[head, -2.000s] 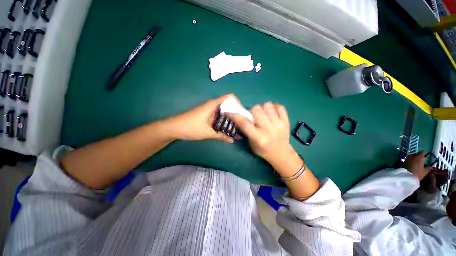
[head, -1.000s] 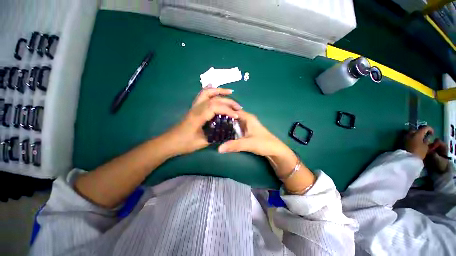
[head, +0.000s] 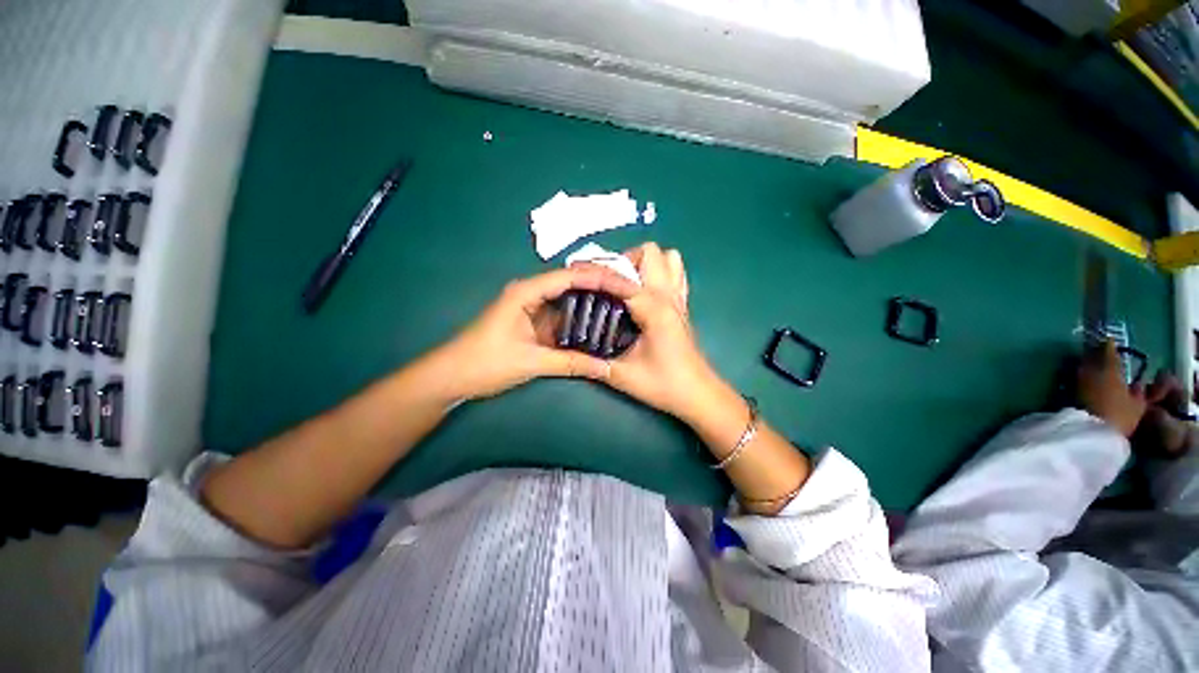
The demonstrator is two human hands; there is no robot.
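Observation:
Several black frames [head: 594, 324] are held side by side as a ribbed block between my hands, above the green mat. My left hand [head: 506, 342] grips the block from the left, with thumb and fingers around it. My right hand [head: 668, 345] touches the block from the right. A white wiping cloth [head: 602, 260] shows at the fingers of my right hand, just beyond the block. Parts of the block are hidden by the fingers.
Two loose black frames [head: 796, 358] [head: 911, 321] lie at right, a bottle [head: 894, 210] beyond. A white scrap [head: 579, 221] lies ahead, a marker pen [head: 355, 239] left. Foam trays stand at left [head: 197, 250] and ahead [head: 658, 99]. Another person's hand [head: 1111, 392] works at far right.
The white cloth, earlier on the block, now shows beyond it at my right fingers. My hands have shifted their hold, and the block's ribs now face up between them. The view has shifted slightly.

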